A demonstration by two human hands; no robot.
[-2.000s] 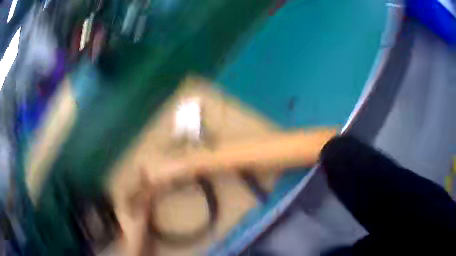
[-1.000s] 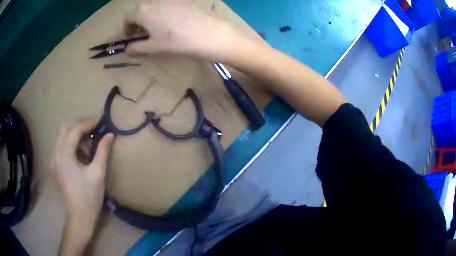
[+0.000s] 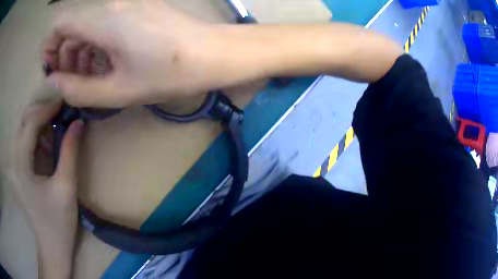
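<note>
The headphone headband (image 3: 158, 242) curves across the cardboard and over the bench edge. My left hand (image 3: 49, 158) is closed around the joint at its left end. The right yoke (image 3: 185, 117) lies on the cardboard, its upper part hidden under my right wrist. The left yoke (image 3: 101, 113) shows only in part below my right hand. My right hand (image 3: 104, 60) is above the left yoke, fingers curled, with a tiny dark part (image 3: 47, 68) at the thumb and index tips. The part is mostly hidden.
The hammer's shiny shaft (image 3: 239, 10) shows at the top; my right forearm covers most of its grip. The cardboard sheet (image 3: 131, 169) lies on the green mat with a pale edge. Blue crates (image 3: 475, 90) and a red stool (image 3: 470, 133) stand on the floor at right.
My right hand has moved from beside the snips to above the left yoke. The view has shifted, so the headband and my left hand sit farther left. My left hand keeps its hold.
</note>
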